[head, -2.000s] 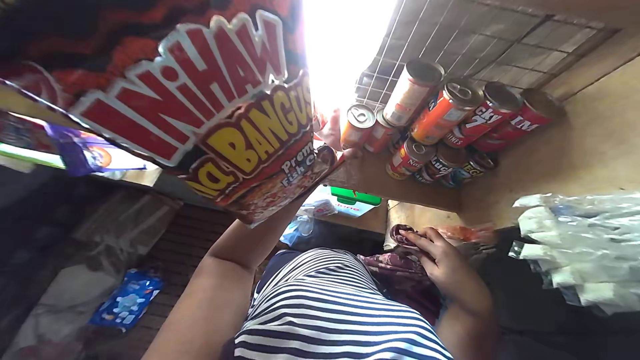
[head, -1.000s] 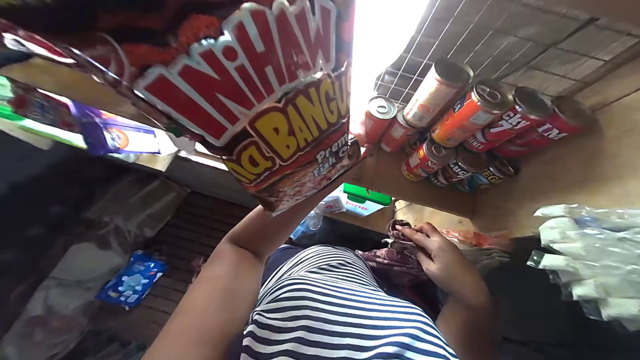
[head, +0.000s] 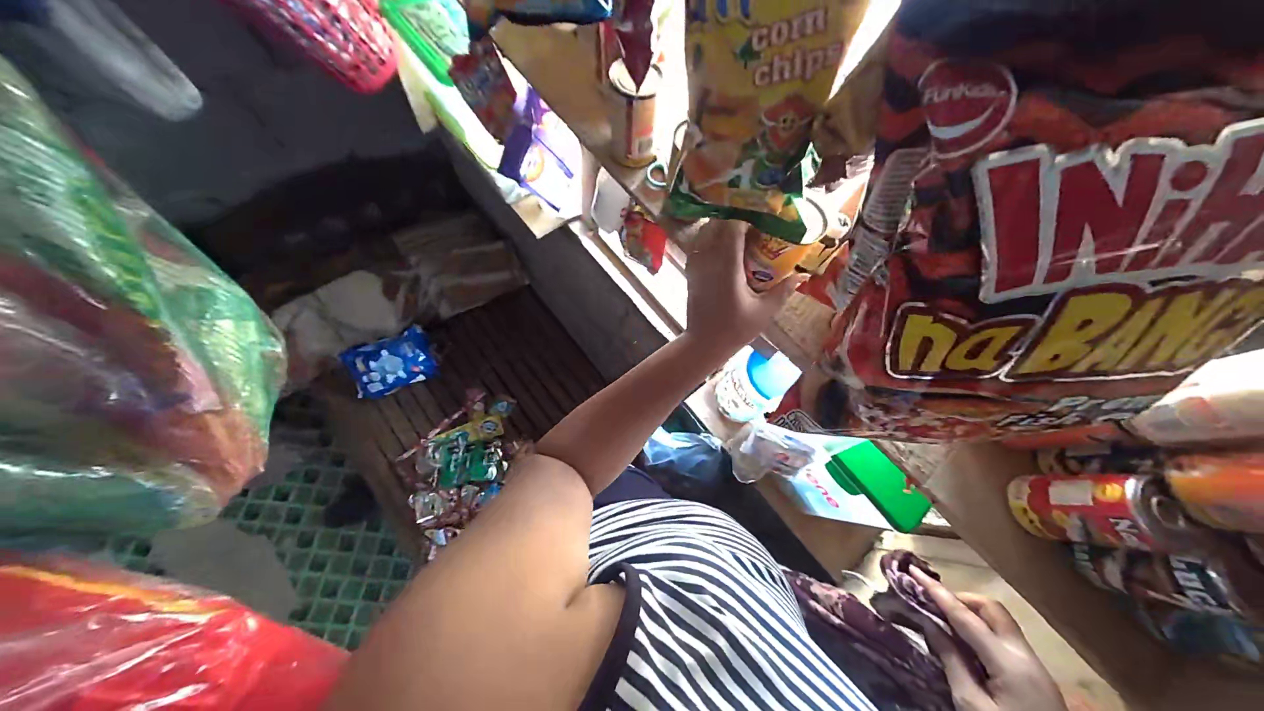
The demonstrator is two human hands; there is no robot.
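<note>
My left hand (head: 731, 281) reaches up to the shelf at upper centre, its fingers around a yellow-orange can (head: 775, 259); part of the grip is hidden. Just above it hangs a yellow and green corn chips bag (head: 760, 109). At lower right, my right hand (head: 997, 647) is closed on a dark purple patterned cloth (head: 904, 588). A large red and black snack bag (head: 1066, 247) hangs to the right of my left hand, in front of part of the shelf.
Several cans, one a red and yellow can (head: 1081, 506), are at right. A green-lidded container (head: 879, 484) lies below the shelf. Candy packs (head: 464, 459) and a blue packet (head: 388, 363) rest on a slatted surface (head: 533, 346). Plastic-wrapped goods (head: 118, 326) hang at left.
The view has swung left. My left hand, earlier partly behind the large snack bag by the cans, is now left of that bag at the yellow-orange can. My right hand still holds the cloth.
</note>
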